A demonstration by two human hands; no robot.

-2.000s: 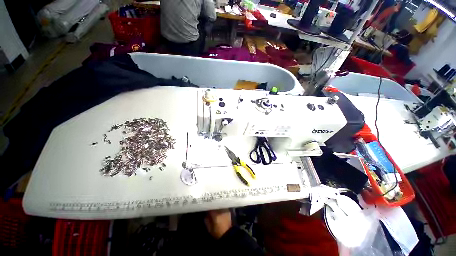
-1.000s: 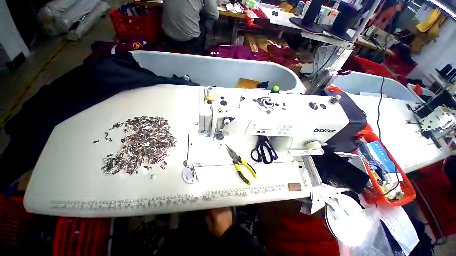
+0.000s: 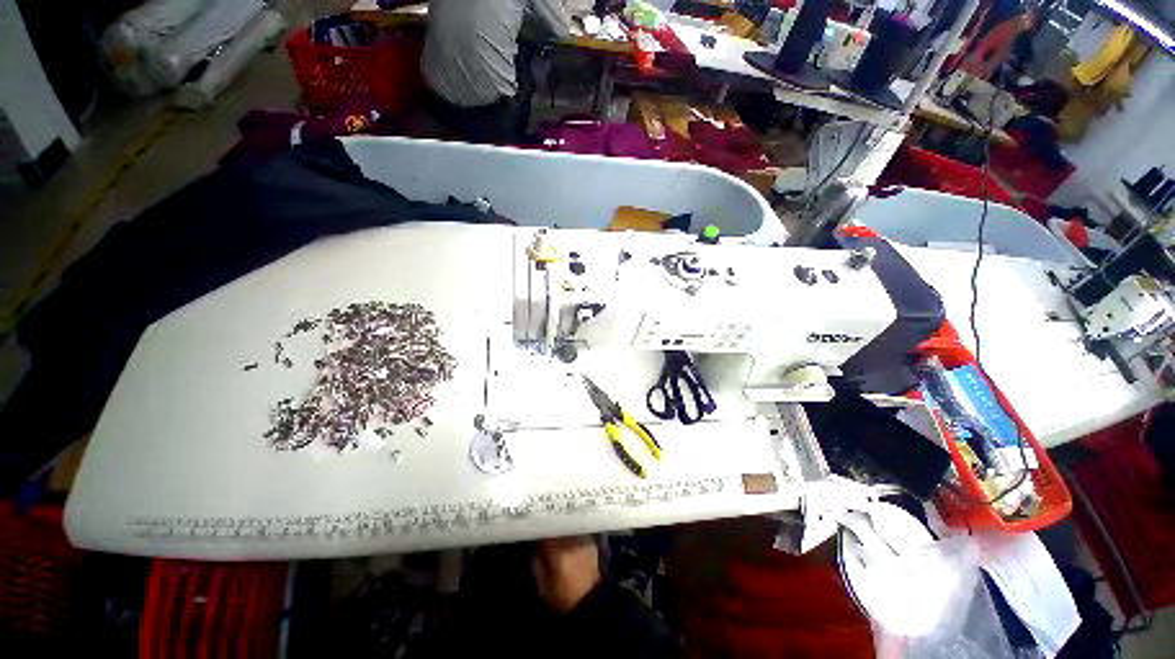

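Observation:
One bare hand shows just below the table's front edge, coming out of a dark sleeve from the lower right, so it looks like my right hand. Its fingers are hidden under the table edge. My left hand is not in view. A loose pile of small shiny metal bits, likely sliders, lies on the left of the white table. Pliers with yellow-and-black handles lie right of the middle, with dark scissors behind them.
A white sewing machine stands at the table's back right. A red-orange tray is to its right. Dark cloth drapes over the table's back left. A grey-blue trough is behind. Red crates are below. A person in grey is beyond the trough.
The view has shifted very slightly. The hand stays at the table's front edge, and the pile, pliers and scissors have not visibly moved.

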